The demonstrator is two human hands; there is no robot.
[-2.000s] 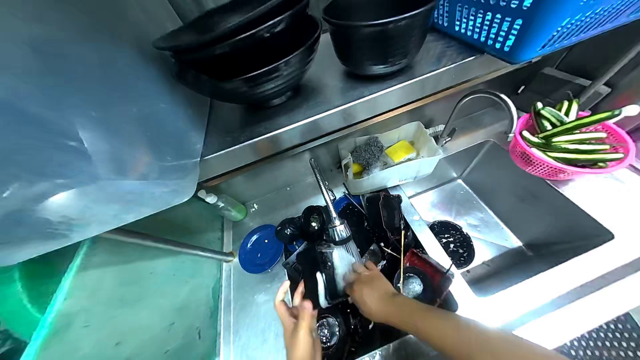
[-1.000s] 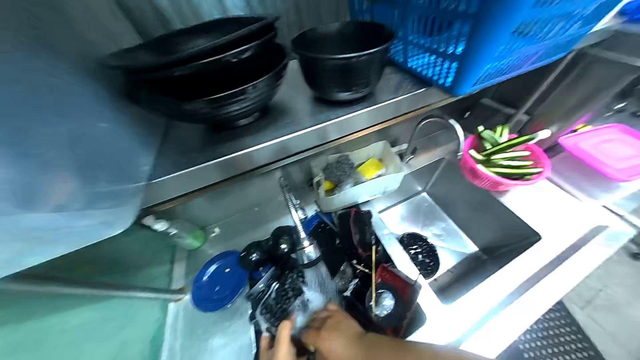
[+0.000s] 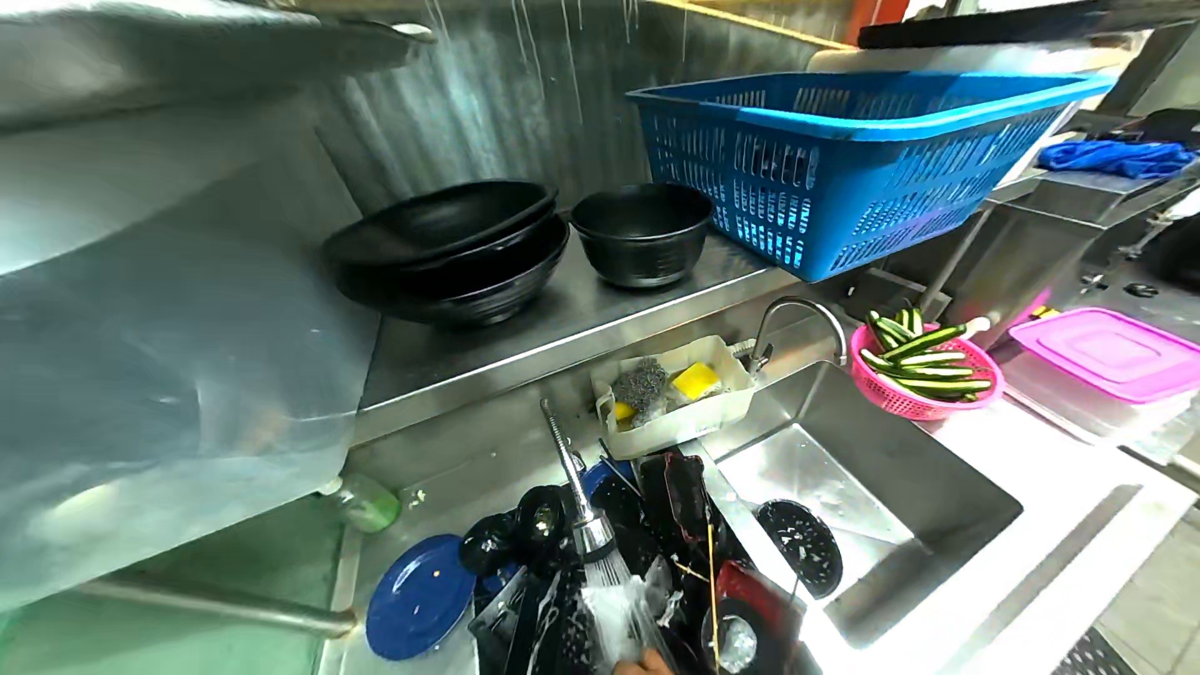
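Observation:
Only the fingertips of one hand, seemingly my right hand, show at the bottom edge, under the water from a spray faucet head. Whitish, see-through material lies in the stream just above the fingers; whether they grip it is hidden. My left hand is out of the frame. Around the spray, black dishes, chopsticks and a dark red dish fill the left sink. A blue plate lies left of the pile. In the right basin rests a speckled black dish.
A cream plastic tub holds a scourer and yellow sponges. Black bowls and a blue basket stand on the steel shelf. A pink colander of cut green vegetables sits right of the curved faucet. Clear sheeting hangs left.
The view has tilted up. Both hands were among the dishes under the spray; one has gone out of view and only fingertips of the other remain at the bottom edge.

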